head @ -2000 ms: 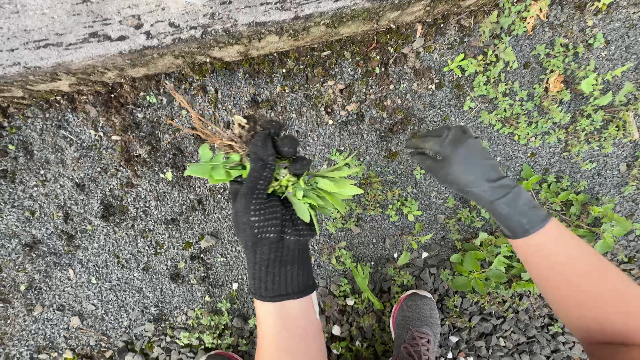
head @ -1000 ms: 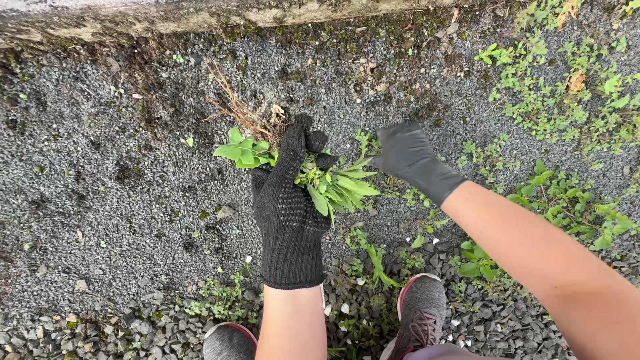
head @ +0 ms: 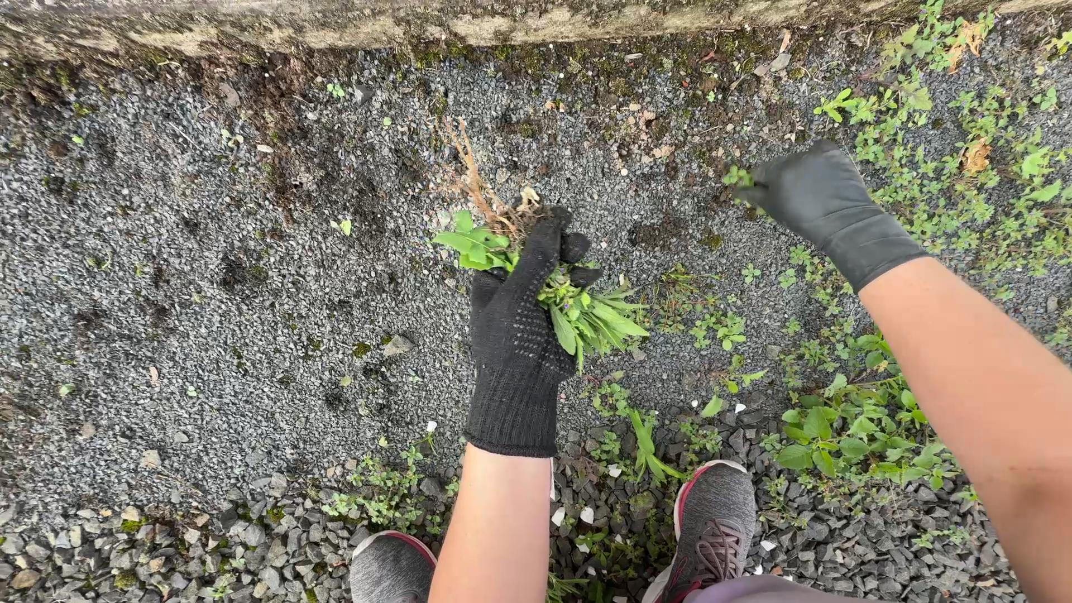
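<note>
My left hand [head: 528, 318], in a black knitted glove with grip dots, is closed around a bunch of pulled weeds [head: 595, 318] near the middle of the view. Green leaves stick out on both sides of the fist, and brown roots with some soil point up and to the left. My right hand [head: 808, 197], in a smooth dark grey glove, is to the right over the gravel, its fingers closed on a small green weed [head: 737, 177]. Low weeds [head: 921, 151] grow just to its right.
A weathered concrete edge [head: 519, 23] runs along the top. Fine gravel [head: 251, 352] covers the ground, with coarser stones [head: 243, 553] nearer my feet. A leafy weed clump [head: 846, 431] grows at the right. My two sneakers [head: 716, 519] stand at the bottom.
My right hand first moved left to beside the bunch, then back to the right, and now has a small weed at its fingertips. My left hand keeps hold of the bunch.
</note>
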